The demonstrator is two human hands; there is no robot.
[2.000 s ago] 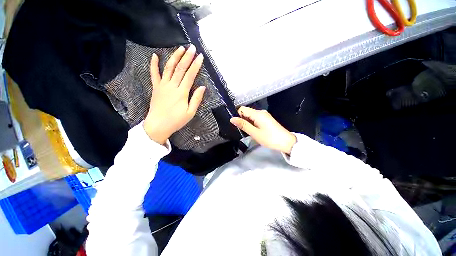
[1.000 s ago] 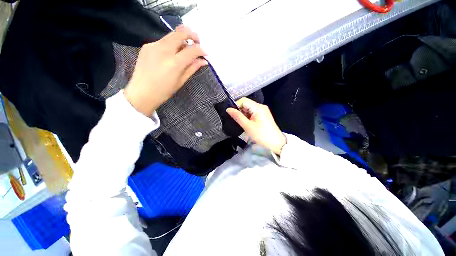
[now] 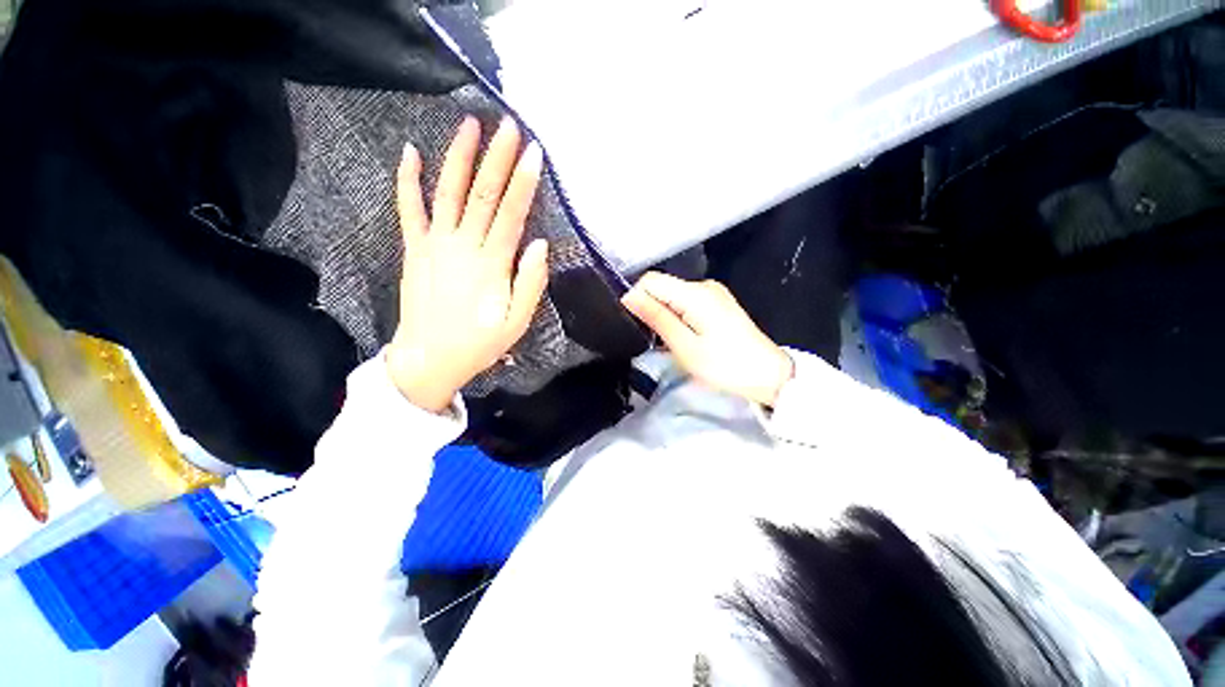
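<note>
The black jacket body (image 3: 148, 161) covers the left of the view. A grey tweed panel (image 3: 343, 175) lies flat on it. My left hand (image 3: 470, 269) rests palm down on the tweed, fingers spread, holding nothing. My right hand (image 3: 705, 329) pinches the lower end of the jacket's dark front edge (image 3: 571, 215) between thumb and fingers, by the table's front edge. A thin pale line runs along the upper part of this edge. The underside of the tweed beneath my left hand is hidden.
The white table (image 3: 699, 121) has a ruler strip along its front. Red-handled scissors (image 3: 1037, 19) are cut off at the top right. An orange-handled tool (image 3: 27, 486) lies far left. Blue crates (image 3: 473, 510) stand below. Dark cloth (image 3: 1075, 322) lies at right.
My left hand has left the front edge, where it was a second ago, and lies flat on the tweed again. The edge strip looks narrower than two seconds ago. My right hand stays at the edge.
</note>
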